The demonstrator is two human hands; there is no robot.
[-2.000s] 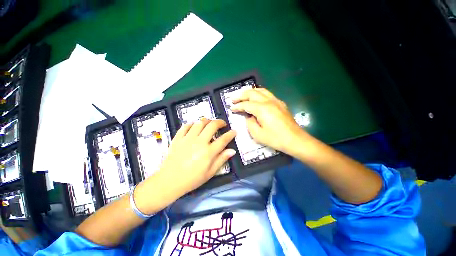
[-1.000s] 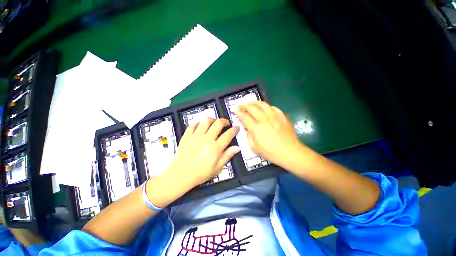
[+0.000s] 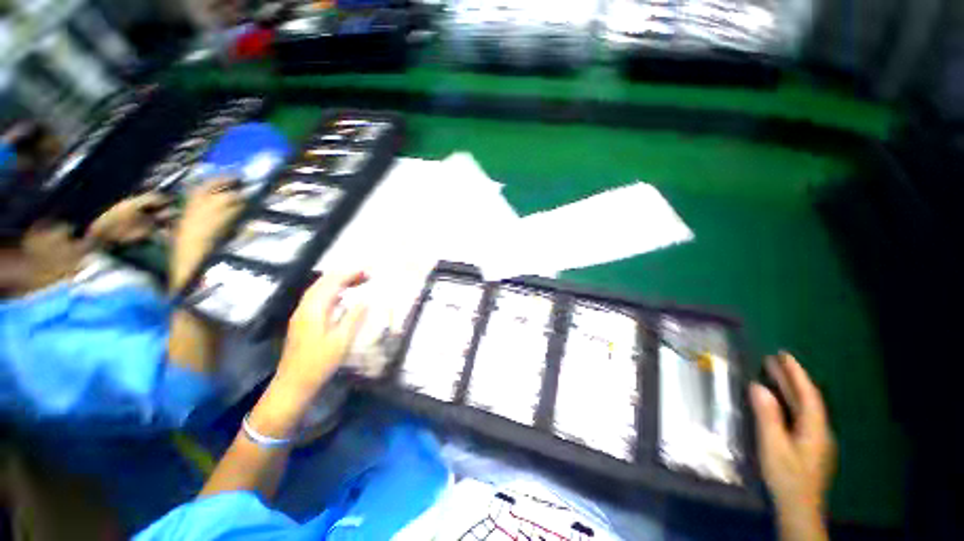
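The long dark foam tray (image 3: 560,449) lies in front of me, tilted down to the right, with several silvery-white phone units (image 3: 597,386) in its slots. The rightmost unit (image 3: 687,412) shows a small orange flex cable (image 3: 705,362) and a greyish inner surface. My left hand (image 3: 322,338) is at the tray's left end, fingers bent, over or beside the leftmost slot; blur hides whether it grips anything. My right hand (image 3: 798,439) is beside the tray's right end, thumb close to its edge, fingers apart, with nothing seen in it.
White sheets (image 3: 603,227) overlap behind the tray on the green mat (image 3: 782,275). At left, a neighbour's tray (image 3: 333,217) stands lengthwise, with a person's hands and blue sleeve (image 3: 85,349) and a blurred blue object (image 3: 248,143). Clear shiny stacks (image 3: 708,21) stand across the bench.
The view has swung left and up. Both my hands have left the units on the right and moved apart to the tray's two ends. The rightmost unit is now uncovered.
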